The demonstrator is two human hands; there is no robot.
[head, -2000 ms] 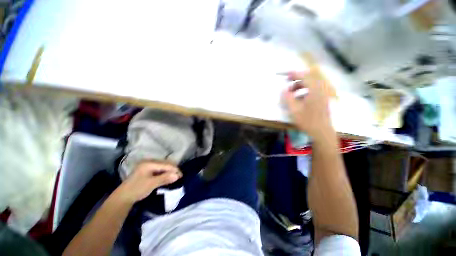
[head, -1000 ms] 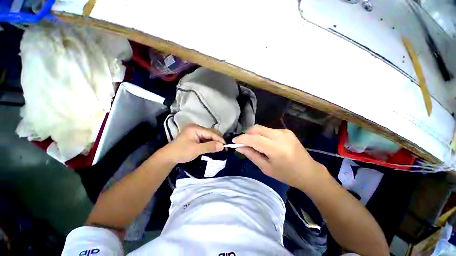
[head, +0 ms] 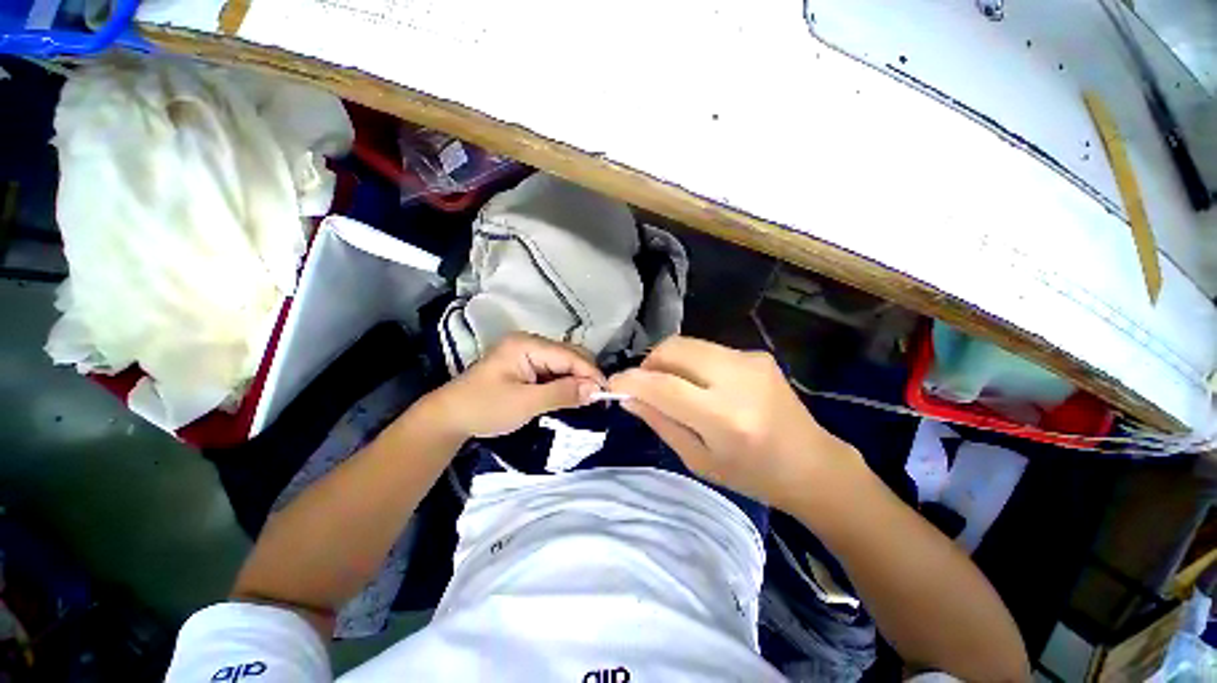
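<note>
My left hand (head: 514, 387) and my right hand (head: 727, 404) meet over my lap, fingertips nearly touching. A small white piece (head: 611, 395) is pinched between the fingertips of both hands. Dark cloth (head: 521, 448) lies on my lap under the hands. A flat white piece (head: 571, 446) lies on it just below my left hand. A beige garment part (head: 551, 264) with dark piping is bunched behind the hands, against the table edge. The fingers hide part of the small white piece.
A white table (head: 641, 120) with a wooden edge runs across the top, with a yellow strip (head: 1125, 200) on it. Cream cloth (head: 187, 227) and a white board (head: 340, 310) are at the left. A red basket (head: 1008, 400) is under the table at the right.
Since two seconds ago, my right hand has come from the table to my lap and met my left hand at the small white piece. Over the last second the fingers have shifted only slightly.
</note>
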